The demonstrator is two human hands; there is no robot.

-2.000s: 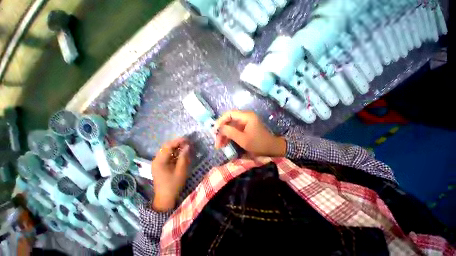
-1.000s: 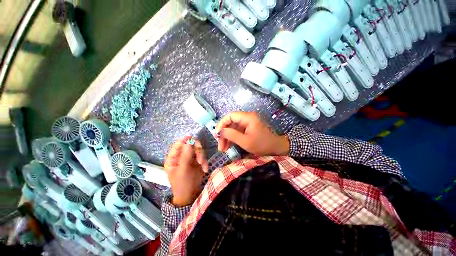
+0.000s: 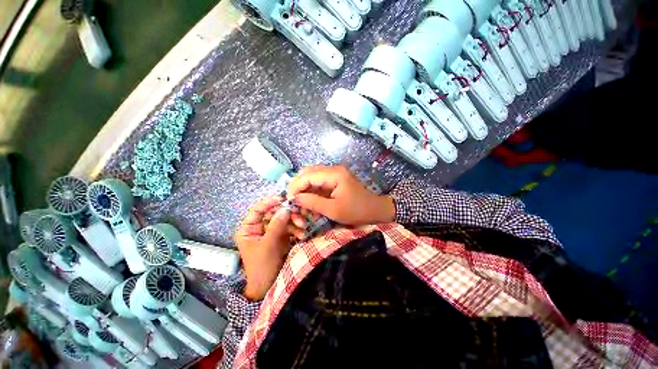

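A pale mint fan unit (image 3: pixel 267 160) lies in front of me, its round head pointing away and its handle mostly hidden under my right hand. My left hand (image 3: pixel 265 238) and my right hand (image 3: pixel 338 196) meet at the fingertips near the fan's neck. A tiny pale piece (image 3: pixel 291 206) shows between the fingertips; I cannot tell exactly what it is. Part of a pad sheet with a dotted pattern (image 3: pixel 316 225) shows just beneath the hands. A loose heap of small teal inserts (image 3: pixel 160 151) lies to the upper left.
Jumbled fans with grilles (image 3: pixel 108 267) lie at the left. Rows of open handle shells (image 3: pixel 433 115) with red and dark wires lie at the upper right; more handles (image 3: pixel 310 36) lie at the top. A green conveyor (image 3: pixel 108 86) with a pale edge (image 3: pixel 166 83) curves past, carrying dark-headed fans.
My left hand has come rightward from beside the teal heap's side to meet my right hand's fingertips. The whole view has shifted slightly.
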